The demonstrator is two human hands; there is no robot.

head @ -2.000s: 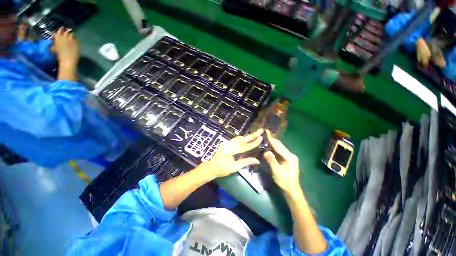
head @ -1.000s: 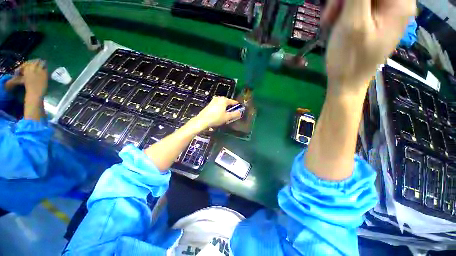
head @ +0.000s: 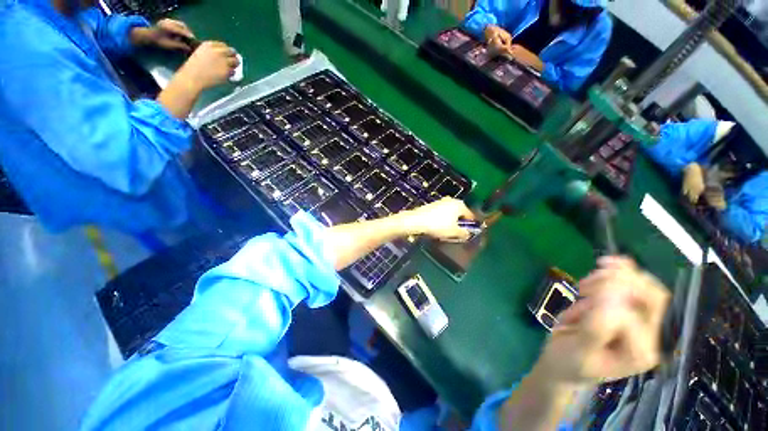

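My left hand (head: pixel 442 220) holds a small dark housing part (head: pixel 472 226) at the press fixture (head: pixel 459 252), under the green hand press (head: pixel 547 181). My right hand (head: pixel 619 320) is large and blurred at the right, closed at the lower end of the press lever (head: pixel 608 231); its grip is partly unclear. A silver-white phone (head: pixel 423 305) lies flat below the fixture. A phone display assembly (head: pixel 553 301) stands beside my right hand, partly covered by it. The black blister tray (head: pixel 337 151) with rows of dark, gold-edged housings lies left of the press.
Stacked black trays (head: pixel 728 353) with grey interleaf sheets (head: pixel 686 311) stand at the right. A person in a blue smock (head: pixel 76 109) works at the left. Other people sit across the green bench (head: pixel 497 311). More black trays (head: pixel 152 286) lie below its near edge.
The view has turned and shifted. My right hand has come down from its raised place, and the lever now shows above it. My left hand stays at the fixture with the part.
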